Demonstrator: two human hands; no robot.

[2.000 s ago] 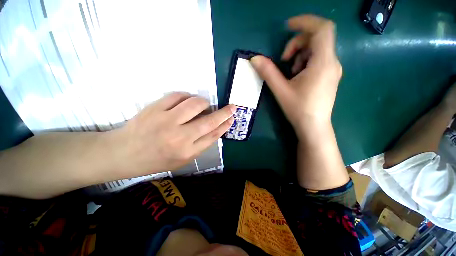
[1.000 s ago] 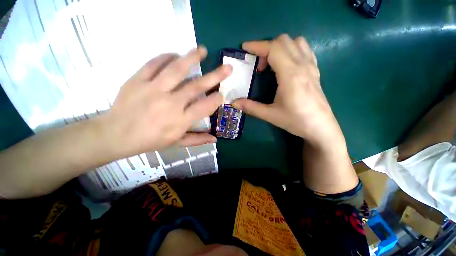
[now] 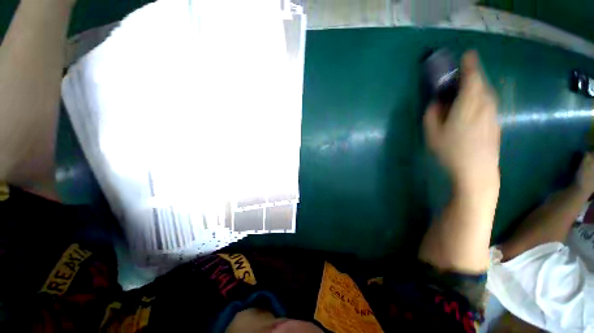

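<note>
My right hand is shut on a dark phone body at the upper right of the view, over the green bench. Both are blurred, and the phone's face cannot be read. The fanned stack of white sticker sheets lies at the left, overexposed, with grey rectangles at its lower right corner. My left forearm rises along the left edge, and my left hand is cut off by the top left edge.
The green bench has a pale rail along its far edge. Another black phone body lies at the far right. A neighbouring person's arm and white clothing are at the lower right.
My right hand has carried the phone body away from beside the sheets, to the right and farther out. My left hand has left the phone and gone out of the picture. The view has shifted.
</note>
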